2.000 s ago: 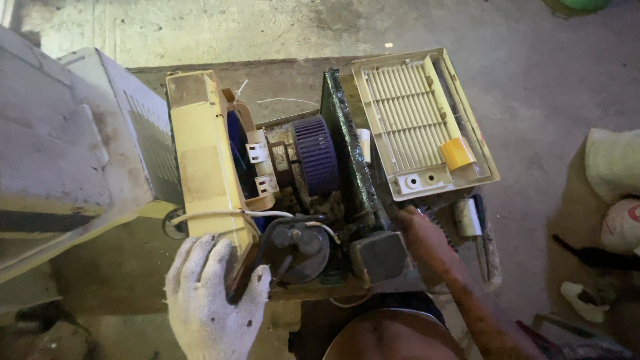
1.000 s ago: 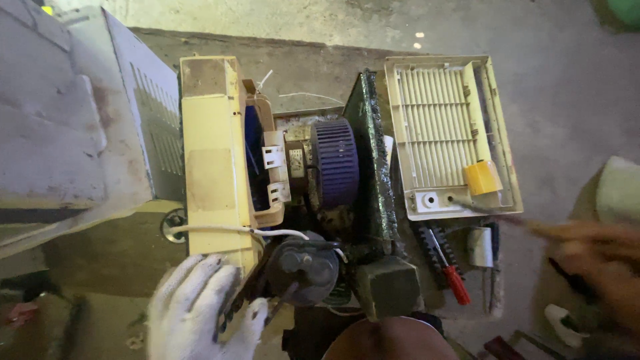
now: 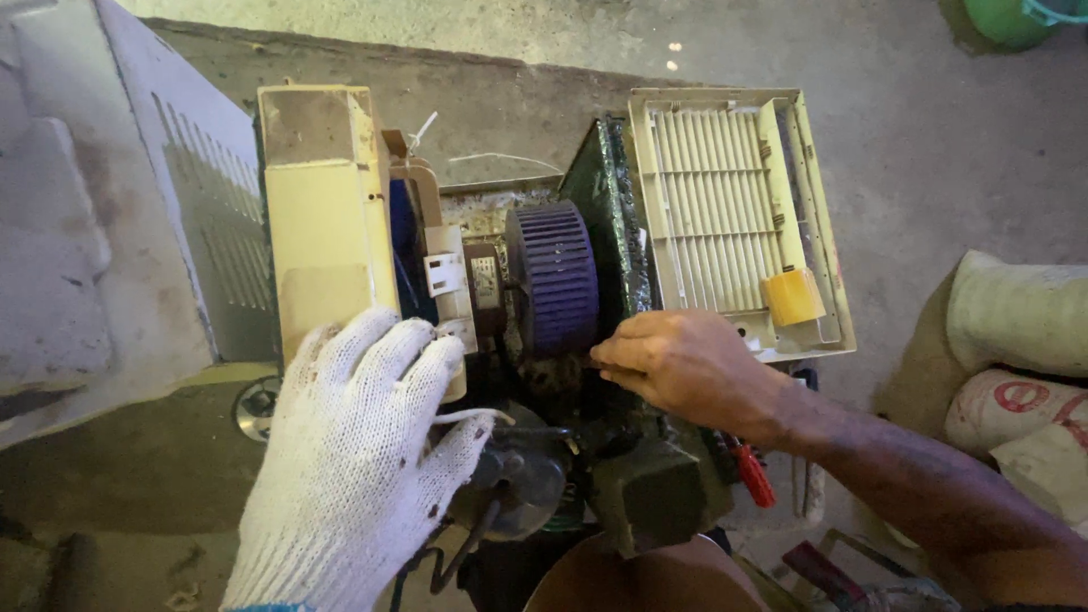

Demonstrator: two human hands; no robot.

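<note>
An opened window air conditioner lies before me. My left hand [image 3: 365, 459], in a white knit glove, rests with spread fingers on the cream housing [image 3: 327, 229] and the white plastic clip piece [image 3: 446, 280]. My bare right hand [image 3: 680, 365] has thumb and fingers pinched together just right of the lower edge of the purple blower wheel [image 3: 554, 276]; whether something small is between the fingertips cannot be told. A motor [image 3: 486, 289] sits left of the wheel, and a dark coil panel [image 3: 608, 221] stands to its right. Below is the round black compressor [image 3: 514, 480].
A cream front grille [image 3: 710, 204] bearing a yellow block [image 3: 793, 297] lies at right. A red-handled tool [image 3: 753, 476] is below it. A slotted metal casing [image 3: 170, 170] stands at left. Sacks [image 3: 1020, 314] lie far right, a green bucket [image 3: 1007, 21] at top right.
My right hand has come from the lower right of the grille to beside the blower wheel. My gloved left hand has shifted up along the cream housing, onto its edge and the clip piece.
</note>
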